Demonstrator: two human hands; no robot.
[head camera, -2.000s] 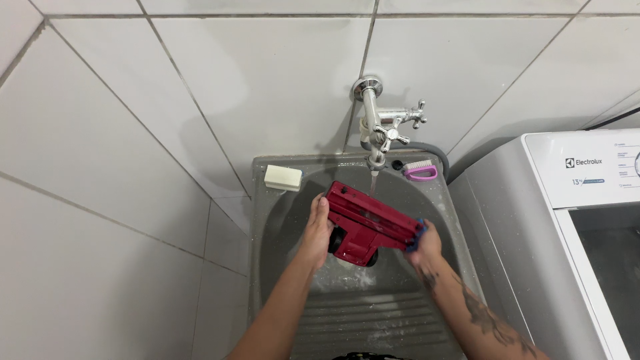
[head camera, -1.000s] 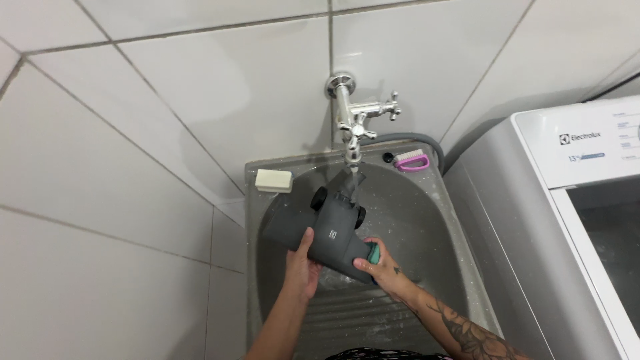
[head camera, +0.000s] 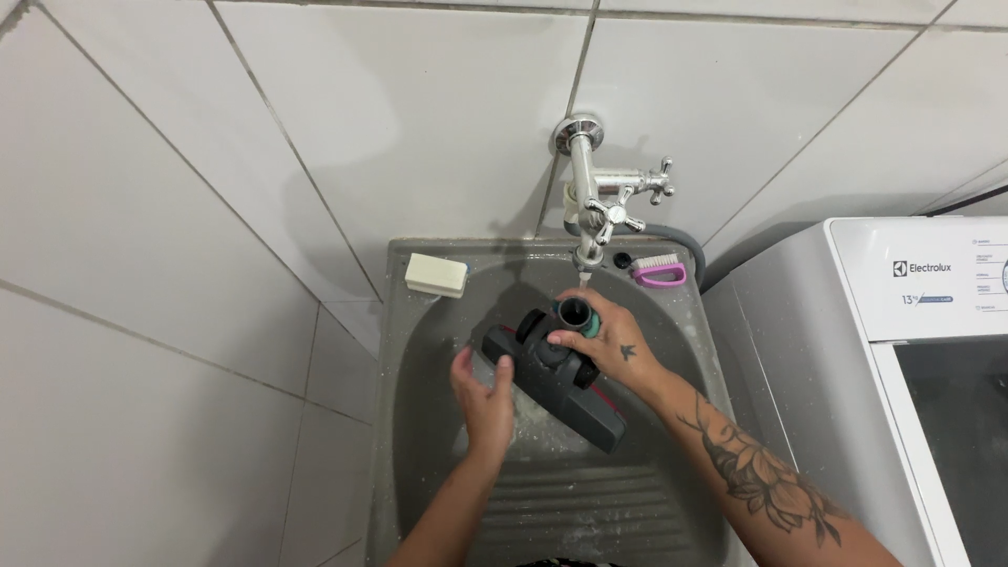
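Over the basin of a grey laundry sink (head camera: 693, 346), my right hand (head camera: 610, 339) grips the neck of a vacuum cleaner floor head (head camera: 563, 386), along with something teal that shows between the fingers. The head is dark grey with black wheels and a thin red edge; its round neck opening faces up. My left hand (head camera: 484, 398) is beside the head's left end, fingers apart and holding nothing; whether the thumb touches the head is unclear. Water runs from the chrome faucet (head camera: 588, 256) just above my right hand.
A pale block of soap (head camera: 436, 275) lies on the sink's back left ledge. On the back right ledge are a pink-handled scrub brush (head camera: 660, 272) and a small black round piece (head camera: 622, 260). A white washing machine (head camera: 850, 283) stands right of the sink; tiled wall (head camera: 472, 118) rises behind.
Both hands held the floor head before; now only my right hand grips it, at the neck. The head has turned from its red underside through its grey top to neck-up. My left hand has let go.
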